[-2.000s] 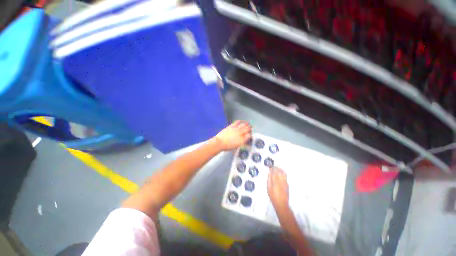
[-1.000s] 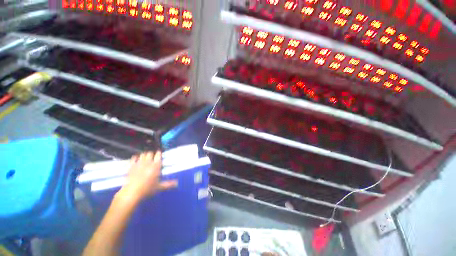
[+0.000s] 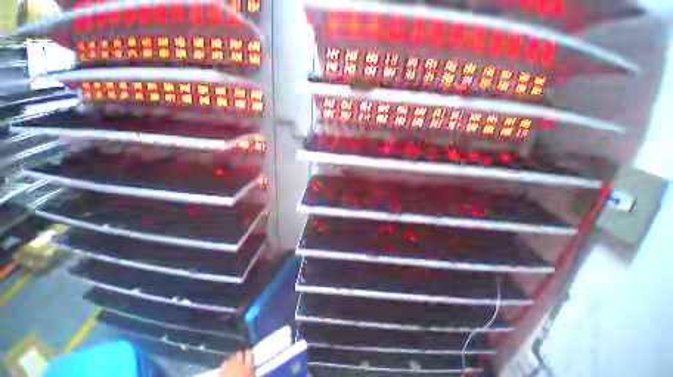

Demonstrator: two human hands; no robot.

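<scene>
The blue boards with white edges [image 3: 284,358] stand at the bottom centre, cut off by the picture's edge. My left hand [image 3: 237,364] is at their top edge, small, blurred and mostly cut off; whether its fingers close on the boards is unclear. My right hand is out of the picture. The ageing rack [image 3: 443,166] fills the view ahead with long dark shelves and pale metal edges. Rows of digital panel meters [image 3: 428,116] glow above its shelves.
The light blue stool [image 3: 99,361] is at the bottom left. A cardboard box [image 3: 31,361] lies on the floor beyond it. Another shelf bank [image 3: 159,140] stands left of a pale post [image 3: 284,66]. A white cable [image 3: 480,329] hangs at the lower right, near the white wall [image 3: 616,309].
The view has tilted up, showing more upper shelves and meters. The tray of round units and my right hand have left the picture. My left hand and the boards now sit lower.
</scene>
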